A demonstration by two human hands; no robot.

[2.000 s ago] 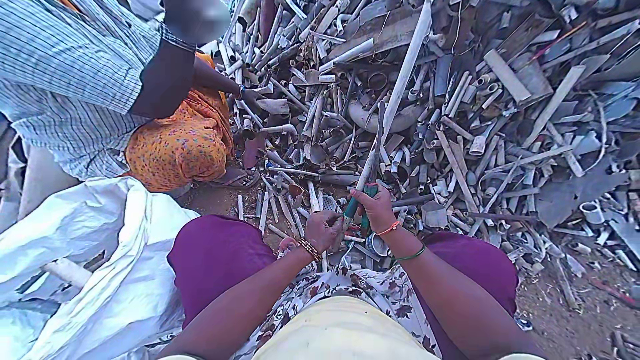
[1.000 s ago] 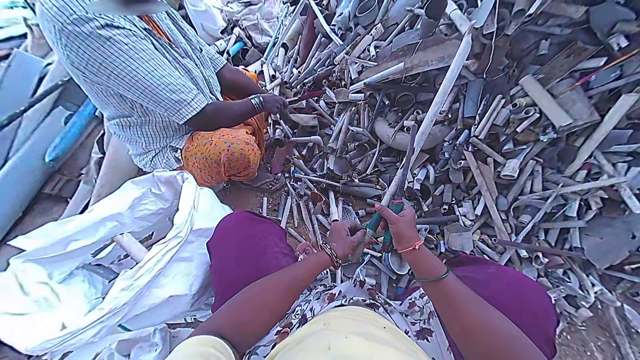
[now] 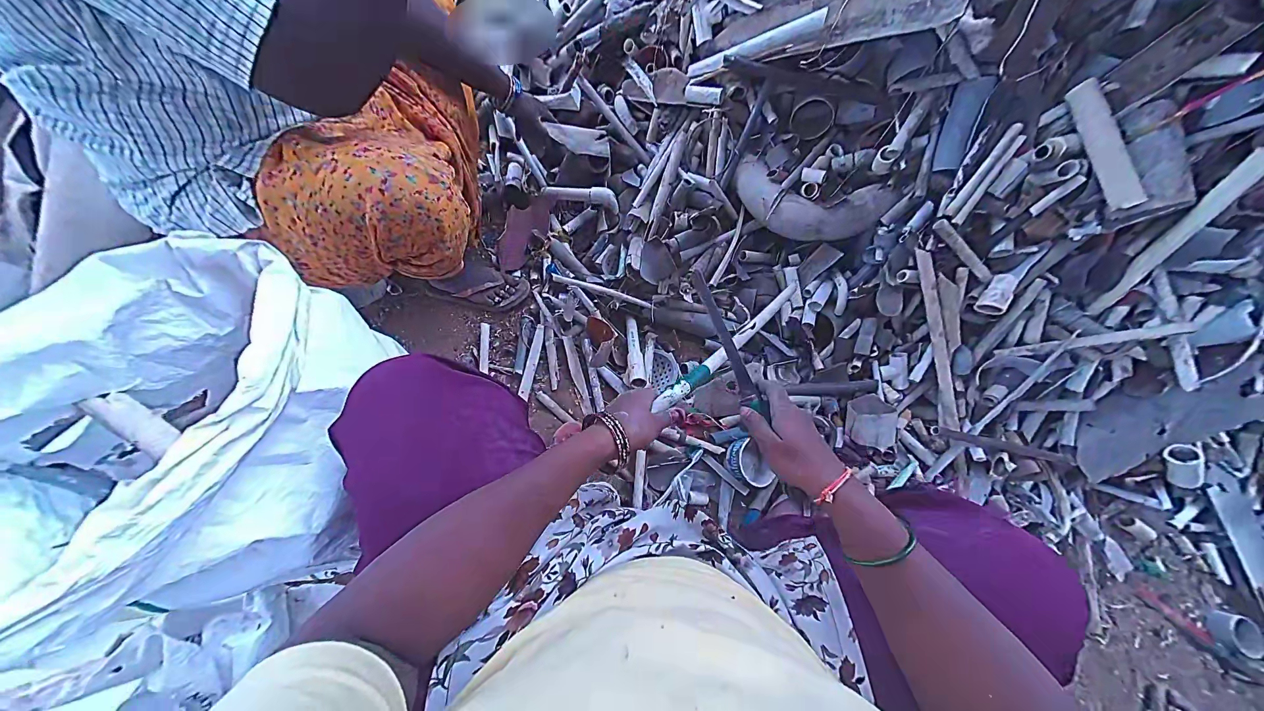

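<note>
My left hand (image 3: pixel 640 419) is closed on the near end of a slim white plastic pipe (image 3: pixel 755 326), which has a green band near my fingers and slants up to the right. In my right hand (image 3: pixel 790 444) is the handle of a long dark blade (image 3: pixel 724 331), a knife or saw; which of the two I cannot tell. The blade points up and to the left and passes over the pipe. Its handle is mostly hidden by my fingers. Below and between my hands lie pipe scraps and a round white fitting (image 3: pixel 750 462).
A large heap of plastic pipe scrap (image 3: pixel 938 375) spreads ahead and to the right, with a curved grey pipe (image 3: pixel 810 202) in it. At the left stands a white woven sack (image 3: pixel 197 326) with a pipe inside. Another person (image 3: pixel 375 178) crouches at the upper left, one hand reaching into the heap.
The long pale strip held at my hands in the earlier frames is no longer there; my left hand now holds a slim green-banded pipe. My hands have moved apart.
</note>
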